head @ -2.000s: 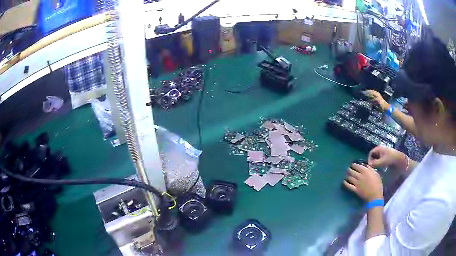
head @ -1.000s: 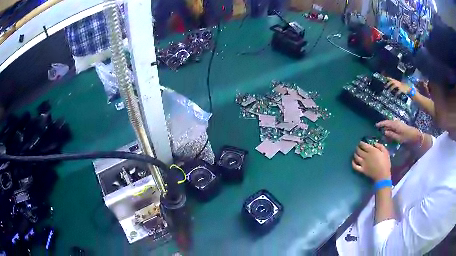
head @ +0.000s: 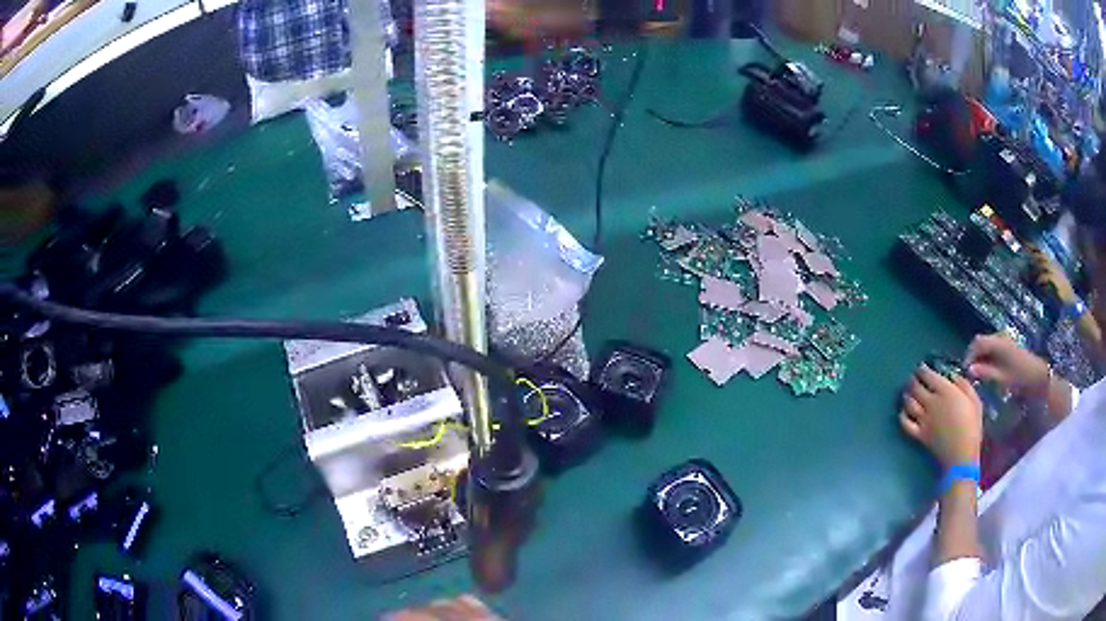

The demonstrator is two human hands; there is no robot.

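One of my hands (head: 443,610) shows only as a blurred strip of skin at the bottom edge, below the screw feeder; I cannot tell which hand it is or what it holds. The other is out of view. The dark electric screwdriver (head: 503,473) hangs nose-down just right of the silver screw feeder (head: 388,449). A black speaker unit (head: 693,511) lies face up right of the screwdriver. Two more speaker units (head: 631,381) (head: 560,412) stand side by side behind it, the nearer one partly covered by the yellow wire.
Dark unfinished units (head: 73,425) pile up at left. A thick black cable (head: 243,326) crosses to the screwdriver. The metal post (head: 451,158) stands before a bag of screws (head: 534,291). Circuit boards (head: 776,285) lie mid-table. A neighbour's hands (head: 944,419) work at right.
The view has turned left and down, so table things sit further right. A hand has appeared at the bottom edge. The speaker units keep their places on the mat.
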